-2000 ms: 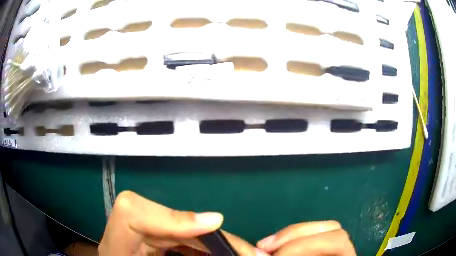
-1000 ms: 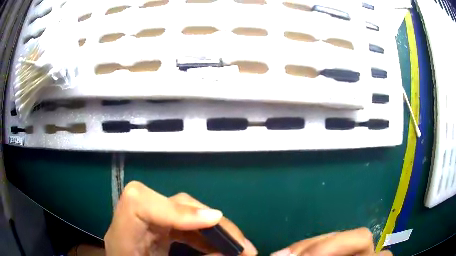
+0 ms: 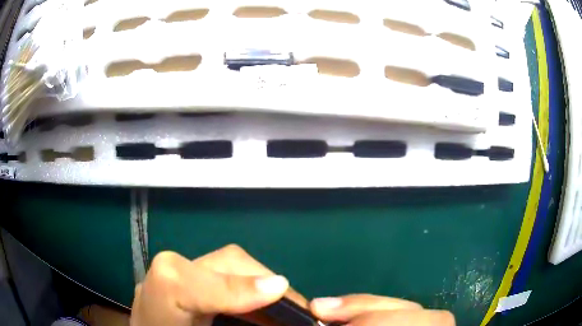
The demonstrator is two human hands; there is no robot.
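My left hand (image 3: 204, 286) is at the bottom, left of centre, its thumb and fingers closed on a black module (image 3: 288, 311). My right hand (image 3: 376, 313) is at the bottom right of it, fingertips at the module's right end; a small pale tip shows there, and whether the hand grips anything is hidden. Both hands are cut off by the lower edge. The module is dark and slim, tilted down to the right.
Two stacked white foam trays (image 3: 255, 172) lie beyond my hands, with a silvery unit (image 3: 258, 59), a black unit (image 3: 459, 85) and a bag of swabs (image 3: 25, 86). A swab (image 3: 541, 143) lies by yellow tape (image 3: 524, 235). Another tray (image 3: 571, 223) is at right.
My right hand has moved left to the module's end, where a gap showed one second ago. The module remains in my left hand. The view has shifted slightly.
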